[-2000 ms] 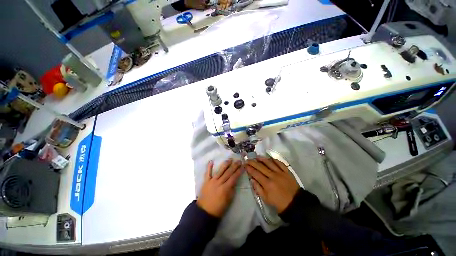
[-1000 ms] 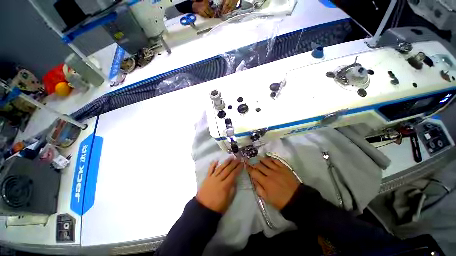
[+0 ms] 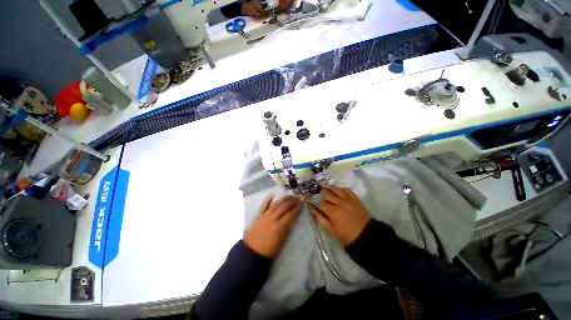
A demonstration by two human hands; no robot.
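A light grey garment piece (image 3: pixel 375 197) lies under the white sewing machine head (image 3: pixel 369 125) and hangs over the table's front edge. A shiny zipper (image 3: pixel 324 250) runs from near the presser foot (image 3: pixel 308 189) down between my hands. A second zipper (image 3: pixel 413 215) with a metal pull lies on the cloth to the right. My left hand (image 3: pixel 273 226) lies on the fabric left of the zipper, fingers towards the foot. My right hand (image 3: pixel 340 214) presses the fabric right of it, its fingertips beside the foot. The needle tip is too small to make out.
The white table with a blue JACK label (image 3: pixel 109 215) extends left. Small tools (image 3: pixel 501 167) lie right, under the machine arm. More grey cloth (image 3: pixel 526 256) hangs at lower right. Across, blue scissors (image 3: pixel 236 25) lie near another person's hands (image 3: pixel 253 8). An orange (image 3: pixel 79 111) lies at far left.
My right hand has shifted slightly up and left, with fingertips closer to the foot. My left hand has moved slightly. The pale strip beside my right hand shows less.
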